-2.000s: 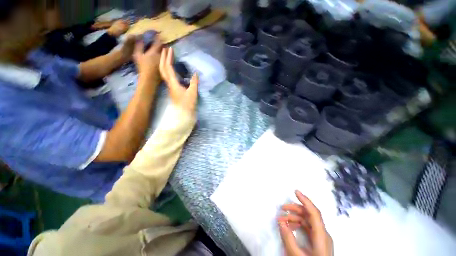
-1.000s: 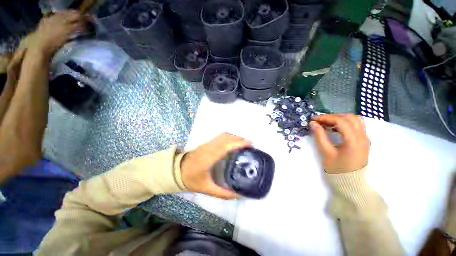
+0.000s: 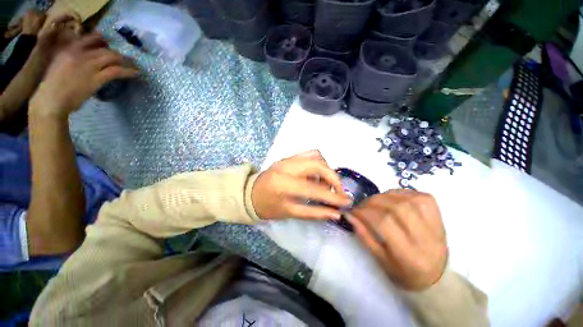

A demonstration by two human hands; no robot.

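Observation:
The dark housing cup [image 3: 363, 185] is over the white foam sheet, largely covered by my hands; its open face shows between them. My left hand [image 3: 303, 190] is at the cup's left side, its fingers reaching over the rim. My right hand [image 3: 406, 233] is at the cup's right and near side, blurred. The fingertips of both hands meet over the cup, with a small dark piece between them; its shape is hidden. A pile of small black clips [image 3: 417, 150] with pale round centres lies on the foam beyond my right hand.
Stacked dark housings [image 3: 324, 86] stand along the back edge of the foam sheet [image 3: 511, 236]. Bubble wrap [image 3: 192, 121] covers the bench at left. Another person's hand [image 3: 80, 73] is there, near a clear unit [image 3: 160, 29]. A dotted black strip [image 3: 519, 115] lies at right.
My left hand first reached far left, then came back holding the cup. My right hand has moved from the clip pile to the cup. The view has swung right.

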